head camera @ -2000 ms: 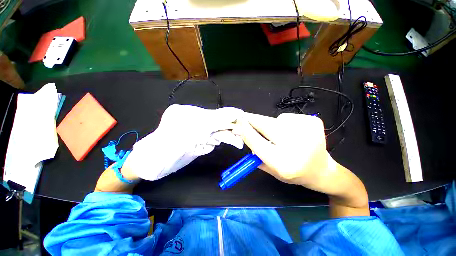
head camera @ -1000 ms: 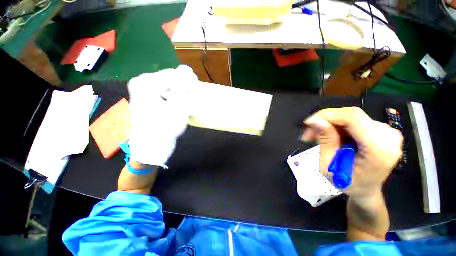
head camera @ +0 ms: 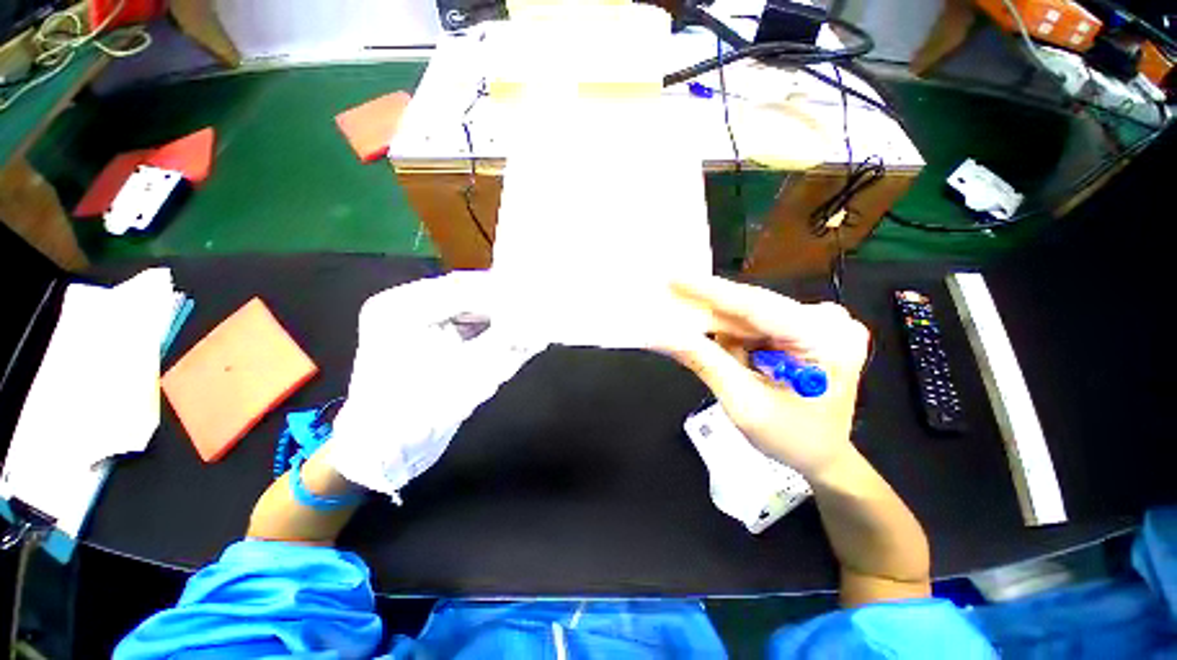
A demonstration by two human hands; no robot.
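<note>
My left hand [head camera: 420, 374], in a white glove with a blue wrist strap, grips the left lower side of a white sheet [head camera: 600, 219]. The sheet is held up in front of the shelf and looks overexposed. My right hand [head camera: 787, 374], bare, holds the sheet's lower right corner with its fingertips. A blue marker pen [head camera: 790, 373] is also held in my right hand, its end pointing towards me. A white set-top box [head camera: 742, 480] lies on the black mat below my right hand, which partly hides it.
An orange-red pad [head camera: 239, 379] and papers on a clipboard [head camera: 90, 387] lie at left. A remote control [head camera: 927, 361] and a long white strip [head camera: 1011, 400] lie at right. A wooden-legged shelf [head camera: 426, 135] with black cables stands ahead. Another white box [head camera: 145, 200] sits on the green surface.
The sheet, earlier a pale-yellow one in my left hand alone, is now raised between both hands. My right hand has moved left, off the set-top box, keeping the marker.
</note>
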